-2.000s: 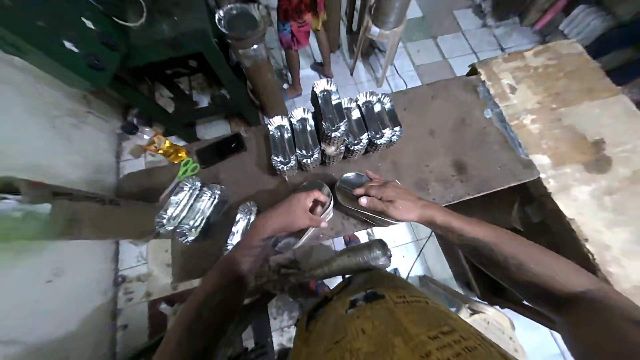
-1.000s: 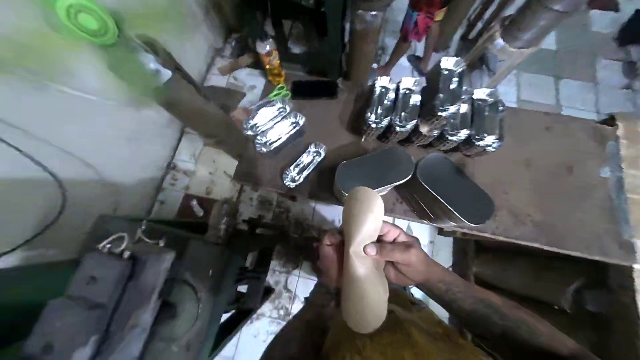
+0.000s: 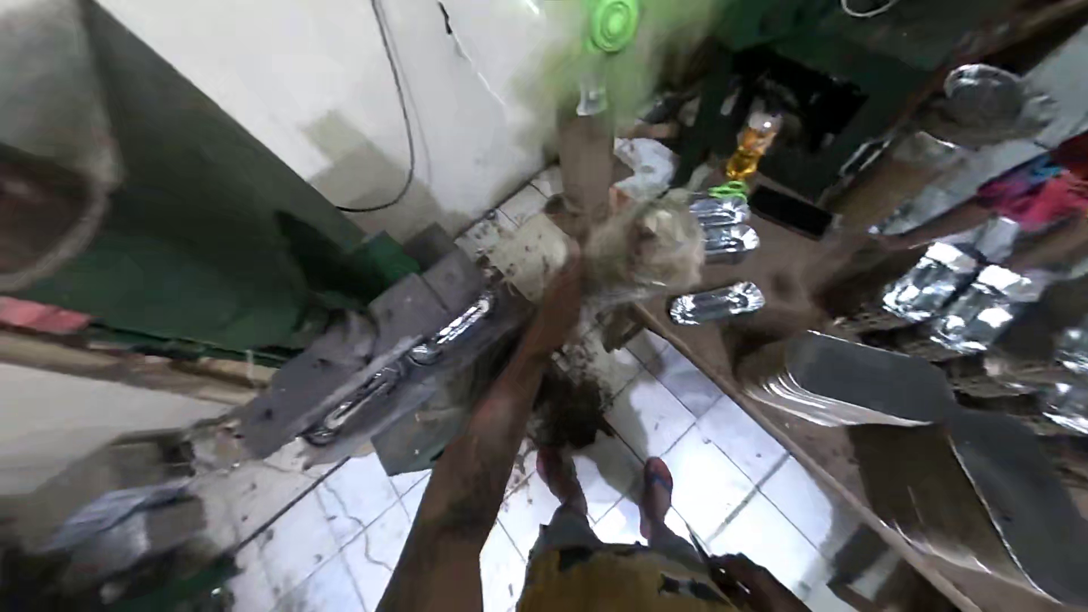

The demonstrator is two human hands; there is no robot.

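My left arm stretches up the middle of the head view. My left hand (image 3: pixel 568 262) is blurred, beside a crumpled clear plastic bag (image 3: pixel 650 246) at the table's left end; whether it touches the bag or holds anything cannot be told. Low at the bottom edge, my right hand (image 3: pixel 741 580) is dark and partly cut off, with a thin dark thing (image 3: pixel 699 542) beside it. One shiny foil tray (image 3: pixel 716 303) lies alone on the brown table, with more foil trays (image 3: pixel 727 240) behind it. Stacked grey round-ended sheets (image 3: pixel 867 374) stand nearer the right.
A dark press-like tool with shiny metal strips (image 3: pixel 459 327) stands at left, by a green machine body (image 3: pixel 229 212). Green-handled scissors (image 3: pixel 729 190), a bottle of orange liquid (image 3: pixel 753 146) and a black phone (image 3: pixel 790 211) are at the table's far end. My feet stand on white tiles (image 3: pixel 722 459).
The view has swung far to the left. My hands have moved apart: the left reaches out, the right is low. The tan sole-shaped piece held one second ago is out of sight.
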